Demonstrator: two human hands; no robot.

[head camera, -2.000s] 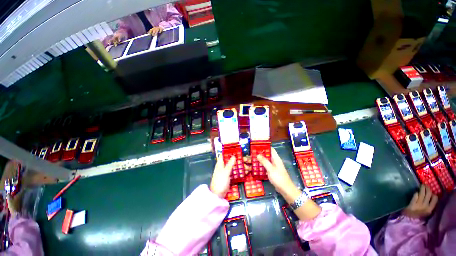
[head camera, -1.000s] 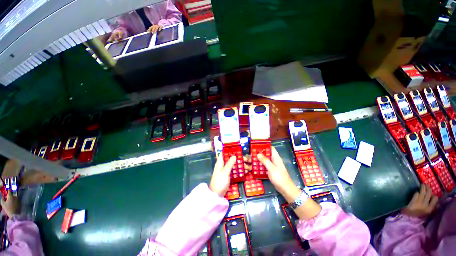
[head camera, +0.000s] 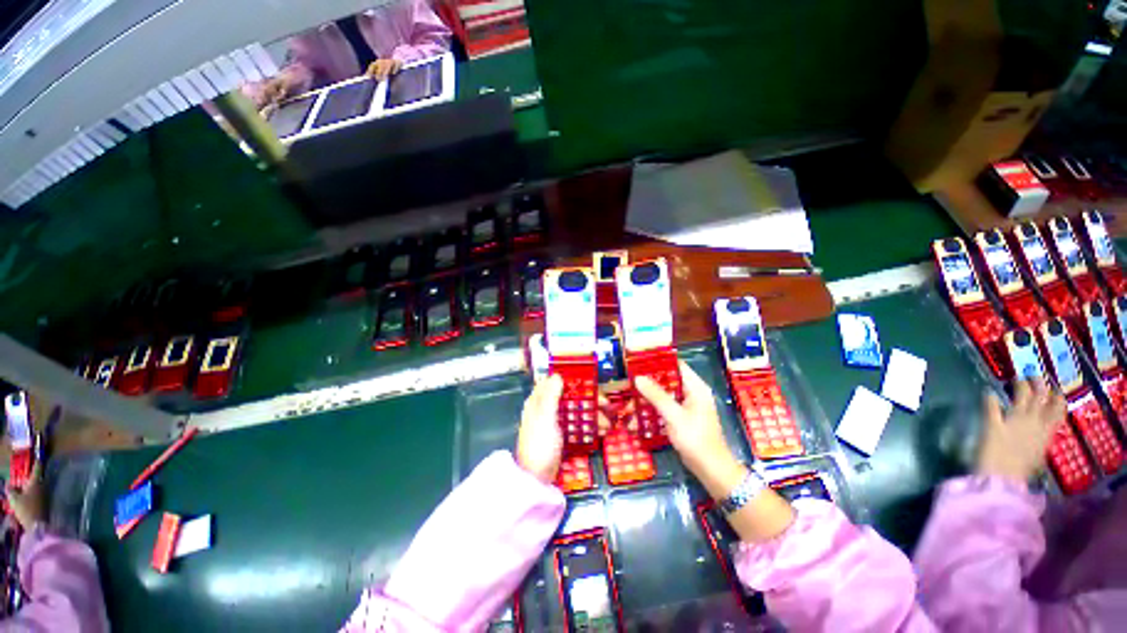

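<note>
My left hand [head camera: 540, 428] holds an open red flip phone [head camera: 572, 324] upright, its screen lit white above the red keypad. My right hand [head camera: 687, 423] holds a second open flip phone [head camera: 646, 309] beside it, also lit white, with the thumb on its keypad. Both are held over a clear blister tray [head camera: 655, 532]. Behind them, parts of more open phones show in the tray. Another open phone [head camera: 758, 377] lies to the right of my hands. A phone with a dark face and red rim [head camera: 586, 581] lies in the tray's near part.
Small white cards [head camera: 864, 420] and a blue-white one lie at right. Rows of open phones [head camera: 1036, 346] lie at far right by another person's hand [head camera: 1021, 430]. A red pen [head camera: 163, 456] lies at left. Papers [head camera: 717, 204] lie on a brown board [head camera: 766, 297]. Another worker sits beyond.
My right thumb and the right phone's lower end have shifted slightly. The other person's hand at right has moved up over the phones. The phone in the far-left person's hand has changed position.
</note>
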